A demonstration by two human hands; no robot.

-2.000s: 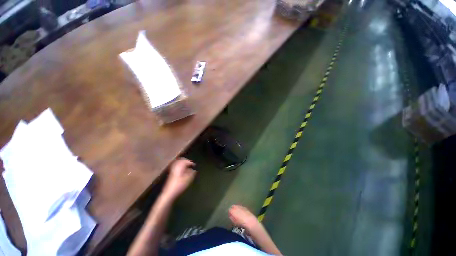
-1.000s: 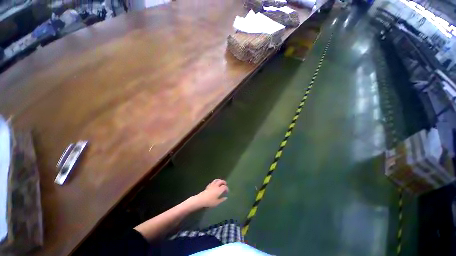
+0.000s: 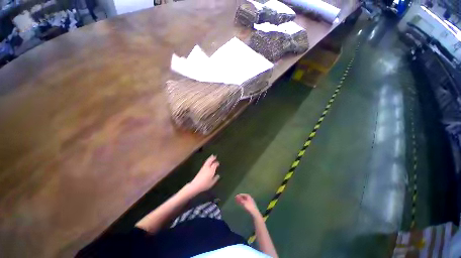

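Observation:
A thick brown bundle of cut pieces [image 3: 202, 103] lies near the table's front edge, with white pattern pieces [image 3: 222, 65] on top. Two more bundles, a middle one [image 3: 278, 43] and a far one [image 3: 247, 14], lie behind it, also topped with white. My left hand [image 3: 206, 174] hangs beside the table edge, nearer to me than the closest bundle, holding nothing, fingers apart. My right hand [image 3: 246, 202] hangs over the floor to the right, small and slightly blurred; its fingers look curled and I see nothing in it.
The shiny brown table [image 3: 91, 111] fills the left. A white roll [image 3: 318, 9] lies at its far end. A cardboard box [image 3: 316, 68] stands under the table edge. Yellow-black tape [image 3: 303, 148] runs along the green floor. A taped carton [image 3: 424, 242] is at the lower right.
The view has moved along the table. The bundles are nearer and larger, and the small metallic tool and nearer bundle have left the picture. My right hand is back in view.

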